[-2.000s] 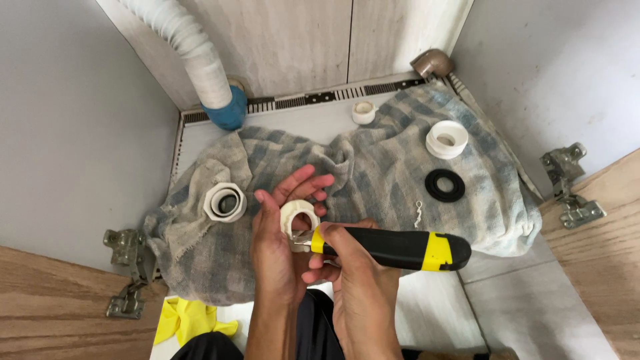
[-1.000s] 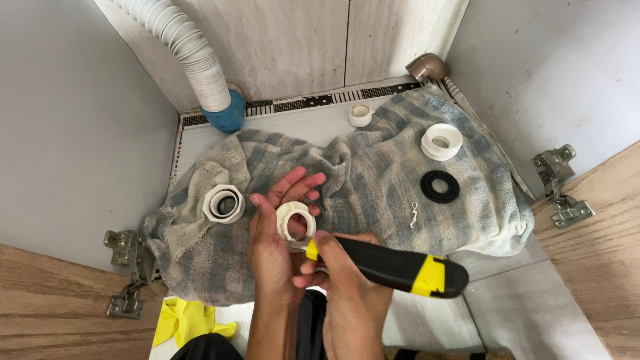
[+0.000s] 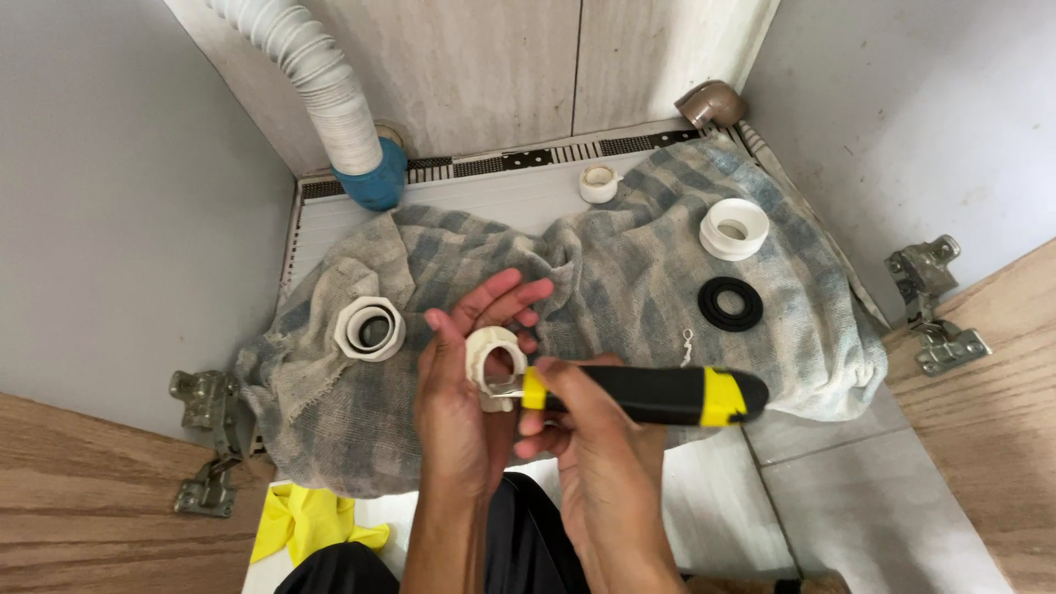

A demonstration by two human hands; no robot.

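My left hand [image 3: 462, 379] holds an off-white plastic ring-shaped fitting [image 3: 481, 351] against its palm, with the fingers spread behind it. My right hand [image 3: 602, 412] grips a black and yellow utility knife [image 3: 660, 394]; its metal tip touches the lower inside edge of the ring. Both hands are above a checked grey-blue cloth [image 3: 462, 239]. On the cloth at left rests a white octagonal plastic nut [image 3: 370, 329]. At right lie a white threaded plastic fitting [image 3: 734, 229], a black rubber washer [image 3: 730, 304] and a thin twisted white strip [image 3: 687, 346].
A white corrugated drain hose [image 3: 330, 99] runs into a blue coupling [image 3: 375, 177] at the back left. Near the back wall are a small white plastic ring [image 3: 599, 184] and a brown pipe elbow [image 3: 711, 104]. Cabinet hinges [image 3: 206, 437] flank both sides; a yellow cloth [image 3: 309, 520] lies lower left.
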